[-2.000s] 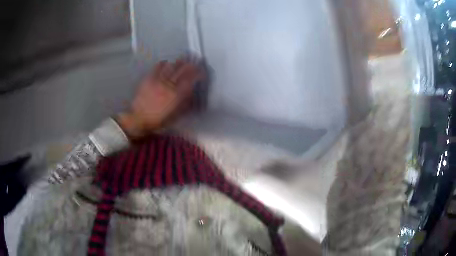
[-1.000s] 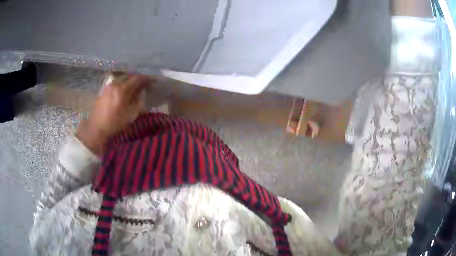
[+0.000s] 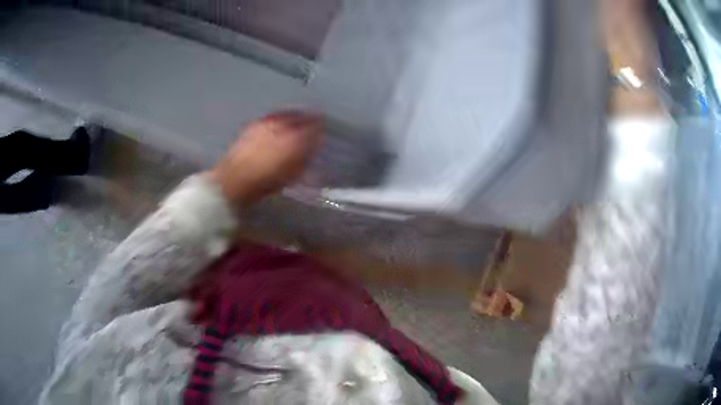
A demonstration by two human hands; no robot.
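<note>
The big grey cabinet housing (image 3: 466,103) lies in front of me, with a light angled panel and a long grey face at left. My left hand (image 3: 273,154) is bare and blurred over the housing's near face; its fingers look curled, and I cannot tell whether it holds something. My right hand (image 3: 628,39) is at the top right edge, beside the housing's right side, blurred and partly cut off. A shiny spot shows at its wrist. Its fingers are not visible.
A brown wooden pallet or cardboard (image 3: 545,261) lies under the housing's near edge, with a small orange-brown piece (image 3: 498,303) on it. A person's dark shoes (image 3: 43,166) stand at the left. Speckled grey floor (image 3: 443,316) shows between me and the housing.
My left hand has moved up and right, from the housing's lower edge onto its near face. The housing sits lower in view and more of its left side shows.
</note>
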